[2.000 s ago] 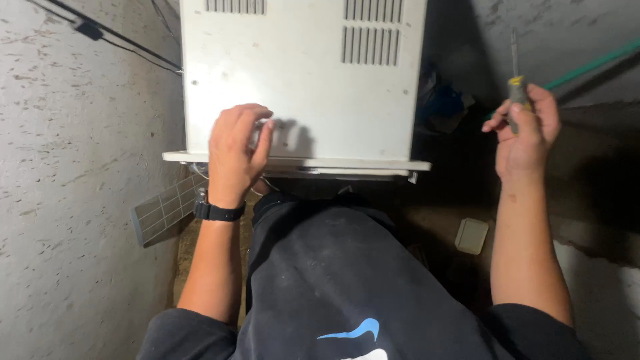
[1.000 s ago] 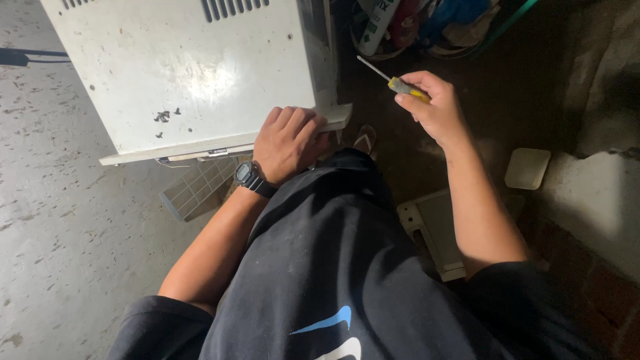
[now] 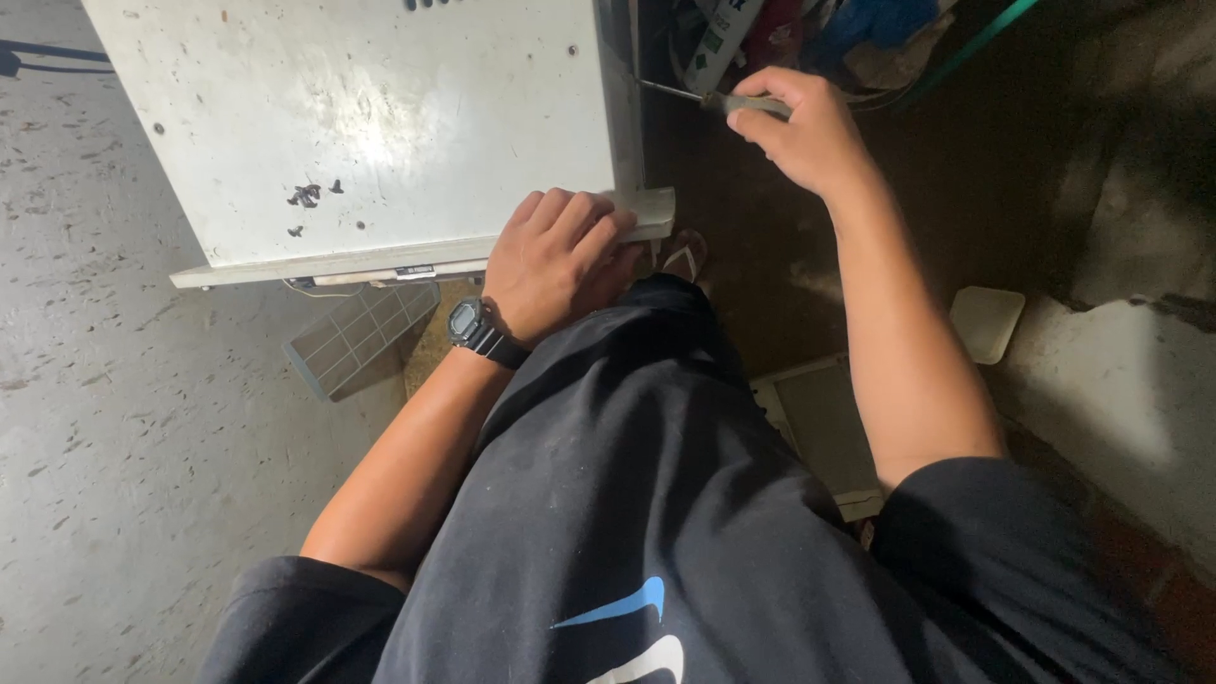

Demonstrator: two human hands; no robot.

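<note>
A white metal appliance housing [image 3: 399,114] with vent slots fills the upper left. Several small dark screws [image 3: 304,196] lie on its top. My left hand [image 3: 560,256], with a watch on its wrist, rests over the housing's front rim near the right corner, its fingers curled on the edge; the thumb side is partly hidden. My right hand [image 3: 803,128] holds a screwdriver [image 3: 736,103] by its handle, to the right of the housing. The shaft points left, with its tip at the housing's right side; whether it touches a screw I cannot tell.
A framed mesh filter [image 3: 361,337] leans below the front rim. A framed panel [image 3: 826,427] lies at the lower right of my body, and a pale tray-like piece [image 3: 988,325] lies farther right. A can, bags and a green hose [image 3: 978,43] are behind my right hand. A painted wall stands left.
My right hand has brought the screwdriver from out at the right to the housing's right side. My left hand has moved from above the top to the front rim. The view has turned.
</note>
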